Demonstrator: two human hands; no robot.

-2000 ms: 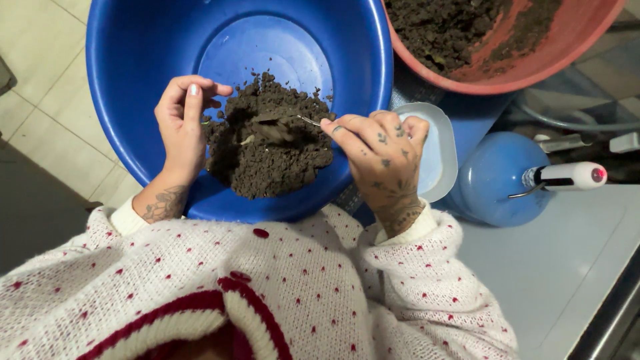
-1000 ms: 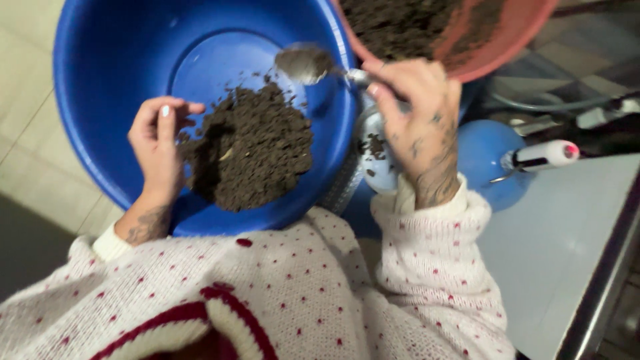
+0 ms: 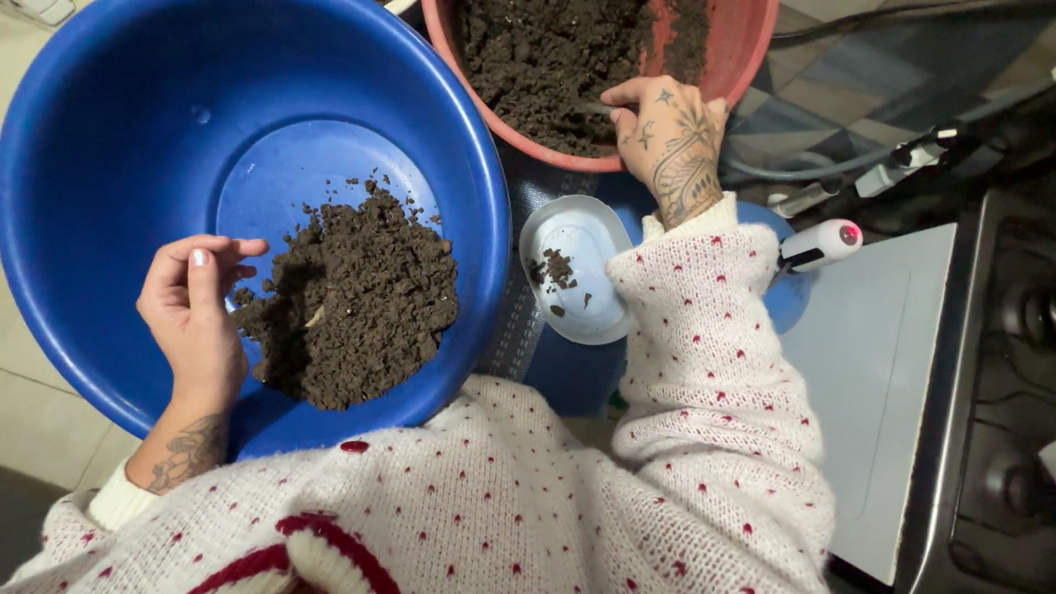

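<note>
My right hand (image 3: 672, 140) grips the handle of a metal spoon (image 3: 596, 108) over the soil (image 3: 544, 66) in a red plastic basin (image 3: 516, 132); the spoon's bowl is hidden in the soil. A heap of dark, crumbly soil (image 3: 371, 305) lies in a large blue plastic basin (image 3: 487, 214), with a small pale piece (image 3: 315, 317) on it. My left hand (image 3: 198, 305) is at the left edge of that heap, its fingers bent and nothing seen in them. Between the basins and my right sleeve sits a small white plastic tub (image 3: 598, 247) with crumbs of soil in it.
Behind my right sleeve are a blue water jug (image 3: 792, 297) and a white dispenser pump (image 3: 833, 237). A grey hose (image 3: 792, 175) and cables run at the upper right. A pale flat panel (image 3: 874, 396) and a stove (image 3: 1006, 371) stand at the right.
My right hand has moved with the spoon from over the blue basin to the red basin, and the spoon's bowl has gone into the soil there. My left hand stays beside the heap.
</note>
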